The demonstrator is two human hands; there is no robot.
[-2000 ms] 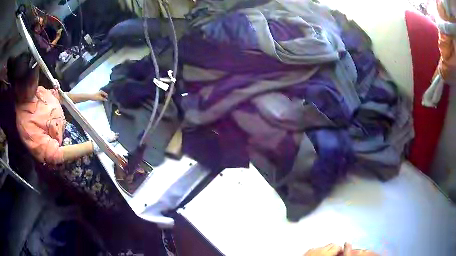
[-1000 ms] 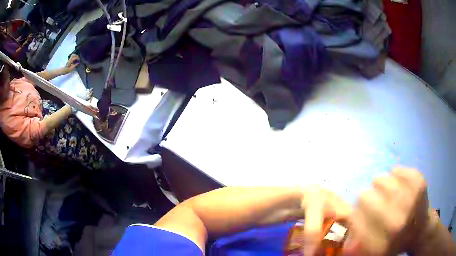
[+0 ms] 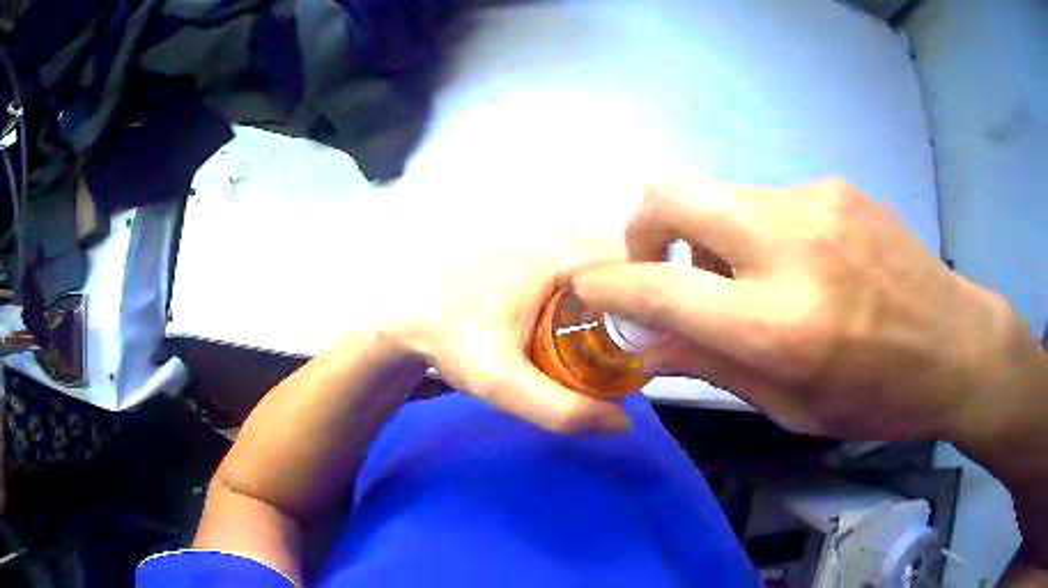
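An amber bottle is held in front of my blue-clothed body, over the table's near edge. My left hand is wrapped around the bottle, with the thumb along its near side. My right hand is at the bottle's top, its fingers around a white part that looks like the cap or neck. The fingers partly cover this part, so I cannot tell whether the cap is on or off.
The white table lies beyond my hands. A grey-purple garment pile is at its upper left. A white sewing machine bed adjoins at left. A round white object is below right, and a pale wall stands at right.
The view has shifted right and down, so the pile sits further left. My hands and the bottle have come up into fuller view. The seated person is almost wholly out of the picture.
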